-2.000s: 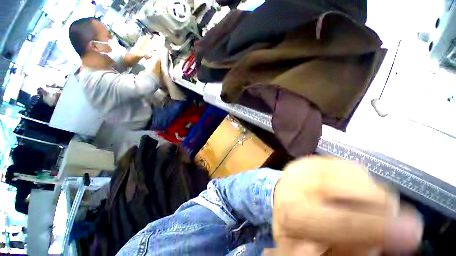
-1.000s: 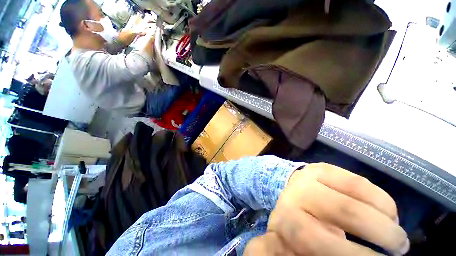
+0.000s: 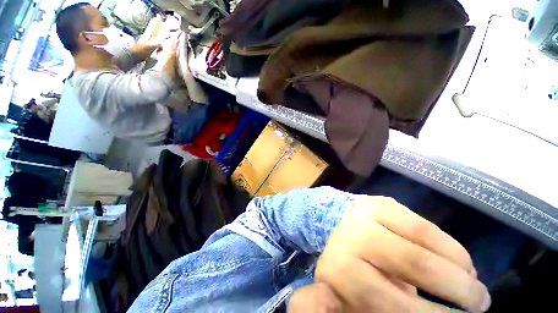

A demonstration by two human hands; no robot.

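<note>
My left hand (image 3: 391, 260) is large at the bottom edge, back up, fingers curled to the right. Its underside is hidden, so I cannot tell whether it holds anything. A skin-coloured part at its lower left is cut off. My right hand cannot be made out. The heaped dark and olive-brown cloth (image 3: 367, 67) lies on the white sewing table (image 3: 514, 143), above and apart from my hand. Its purplish-brown flap (image 3: 358, 131) hangs over the ruler-marked front edge.
A cardboard box (image 3: 278, 162) stands below the table edge. Dark cloth (image 3: 177, 208) is heaped at left. A masked person (image 3: 122, 101) works at a machine at upper left. Red-handled scissors (image 3: 215, 55) lie beside the cloth. Part of a machine (image 3: 544, 24) shows at upper right.
My left hand moved slightly down and left, its fingers showing more sharply than two seconds ago. The whole view shifted somewhat. The cloth keeps its place on the table.
</note>
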